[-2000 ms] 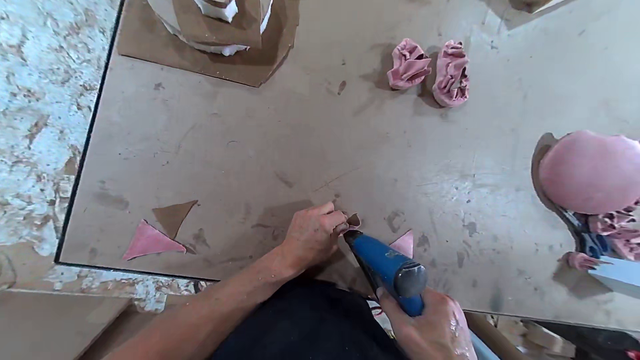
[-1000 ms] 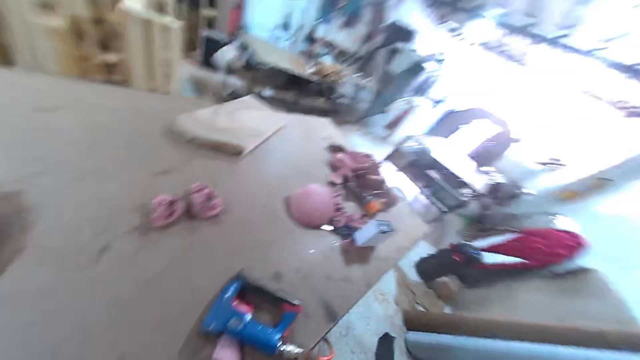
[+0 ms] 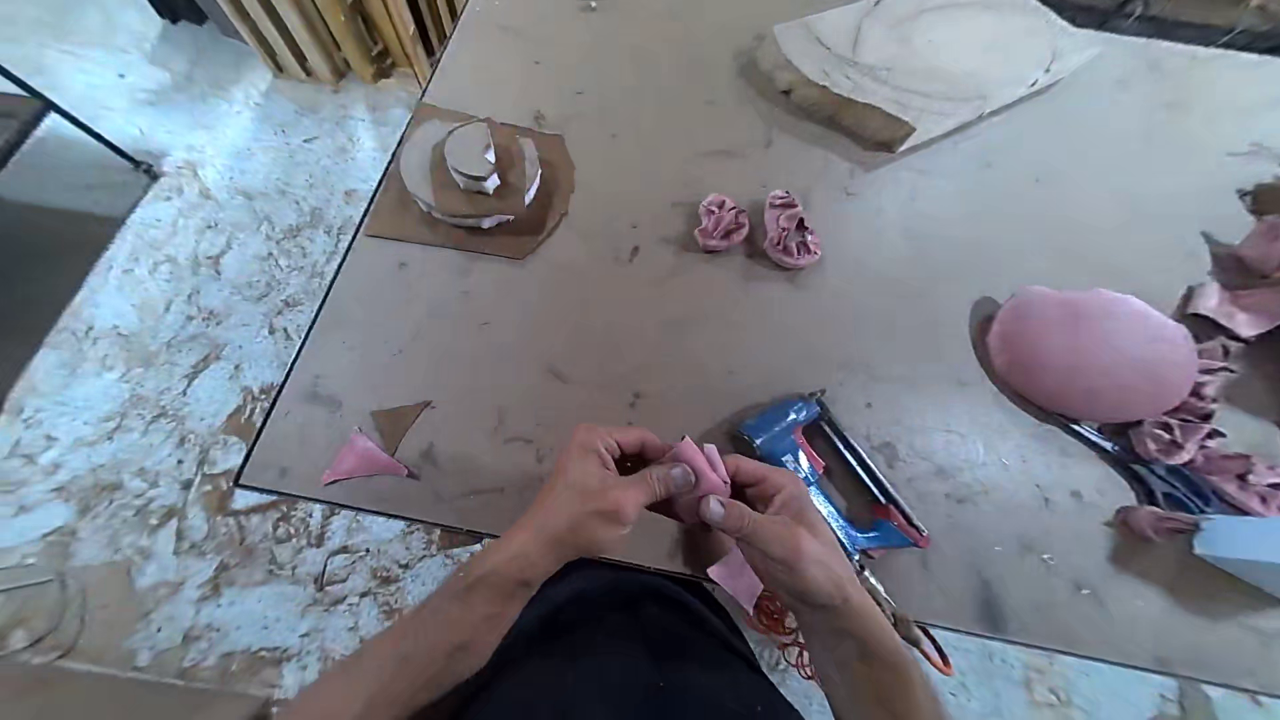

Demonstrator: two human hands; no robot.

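Observation:
A small folded piece of pink fabric (image 3: 703, 468) is pinched between my two hands near the table's front edge. My left hand (image 3: 612, 482) grips it from the left with thumb and fingers, and my right hand (image 3: 780, 520) grips its right side. Just right of my right hand a blue pneumatic stapler (image 3: 790, 435) lies on its side, its hose fitting toward the edge. Under my right hand a loose pink scrap (image 3: 737, 578) shows in part. At the left lie a pink fabric triangle (image 3: 362, 460) and a brown triangle (image 3: 400, 424), touching or nearly so.
Two gathered pink pieces (image 3: 721, 222) stand mid-table. A round pink padded form (image 3: 1092, 352) and ruffled pink fabric (image 3: 1180, 438) lie right, beside a pale box (image 3: 1240, 550). Stacked foam discs on brown board (image 3: 545, 180) sit back left; a marked white-topped slab (image 3: 940, 55) lies behind. An orange hose (image 3: 780, 625) hangs below the edge.
The blue stapler, in my right hand two seconds ago, now lies on the table. Both hands now hold the folded pink piece. The view swung right and came back.

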